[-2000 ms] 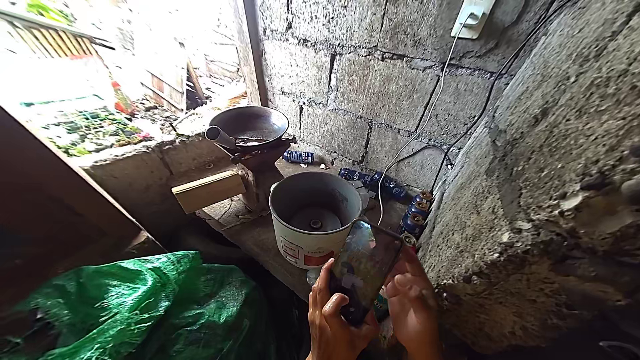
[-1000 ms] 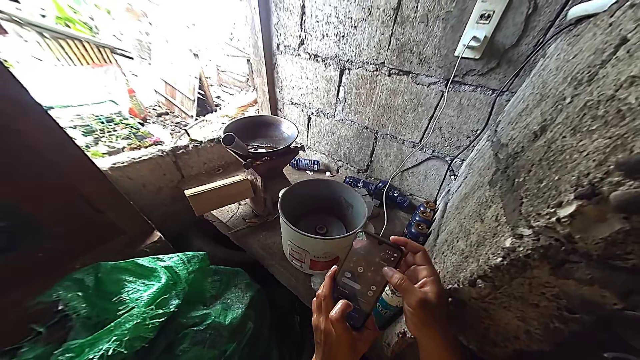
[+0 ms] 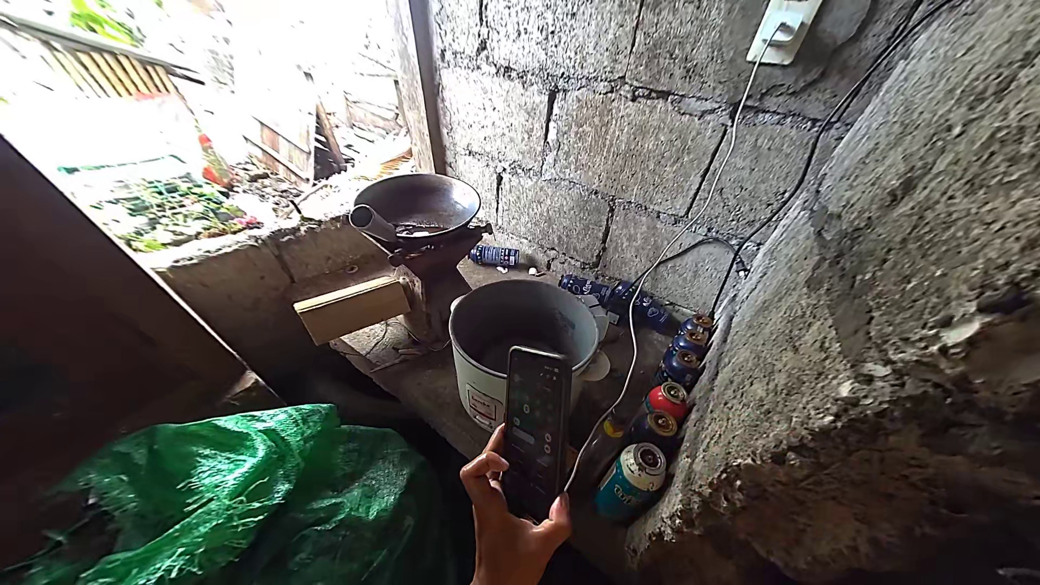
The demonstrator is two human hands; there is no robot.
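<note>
A smartphone with a lit screen (image 3: 536,422) stands nearly upright in my left hand (image 3: 516,520), gripped around its lower part. My right hand is out of view. Behind the phone, a white metal pot with a dark interior (image 3: 479,382) rests on the ledge; the phone hides part of its front. To the phone's right, a teal and white can (image 3: 632,483) stands near a red-topped can (image 3: 668,398) and several dark blue cans (image 3: 681,366). A white cord (image 3: 678,236) runs down close beside my left hand.
A wok (image 3: 439,203) sits on a dark stove stand behind the pot, with a cardboard box (image 3: 353,309) beside it. Green woven plastic (image 3: 244,487) lies lower left. A rough concrete slope (image 3: 877,325) bounds the right, and a white outlet (image 3: 784,28) is on the block wall (image 3: 642,146).
My right hand has left the phone and gone out of view. The phone, tilted between both hands before, now stands more upright in my left hand alone.
</note>
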